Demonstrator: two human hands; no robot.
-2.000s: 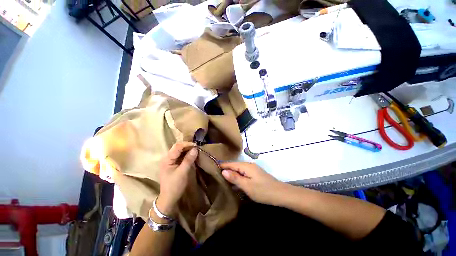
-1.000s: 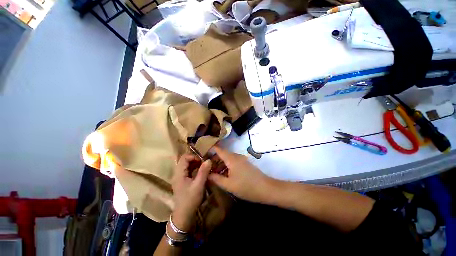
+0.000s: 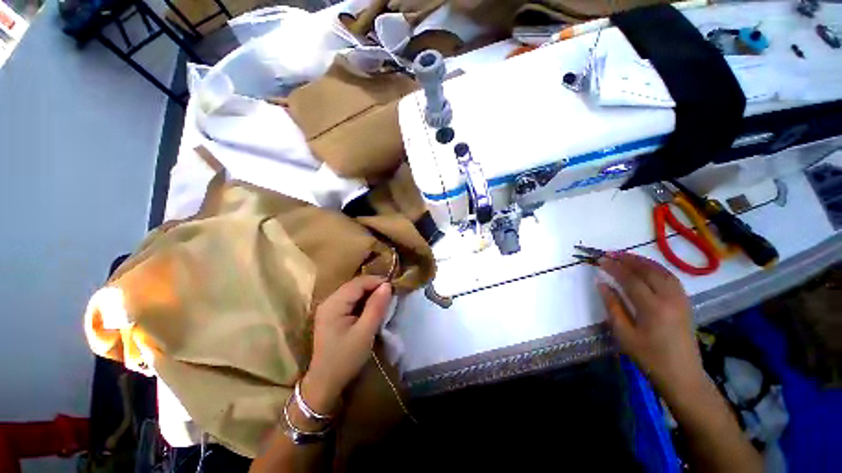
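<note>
The tan cloth garment [image 3: 231, 286] lies bunched at the left of the table and drapes over its edge. My left hand [image 3: 349, 328] pinches its narrow brown edge between thumb and fingertips, left of the sewing machine's needle area. A thin tan thread or strip hangs below that hand. My right hand [image 3: 651, 314] is over the thread snips [image 3: 589, 252] on the table's right part. Only the blades and a little of the snips' body show; the fingers cover the rest. The thumb is apart from the fingers, and a firm grip cannot be made out.
The white sewing machine [image 3: 545, 111], with a black band [image 3: 688, 83], stands beyond my hands. Red-handled scissors [image 3: 683, 242], a yellow-orange handle and a black-and-yellow screwdriver [image 3: 743, 236] lie just right of the snips. Tan and white cloth pieces [image 3: 346, 115] lie behind. The table's front edge has a marked strip [image 3: 508, 365].
My right hand has left the garment and moved right to the snips. My left hand still pinches the cloth edge, now with a thread or strip hanging below. The camera view has shifted.
</note>
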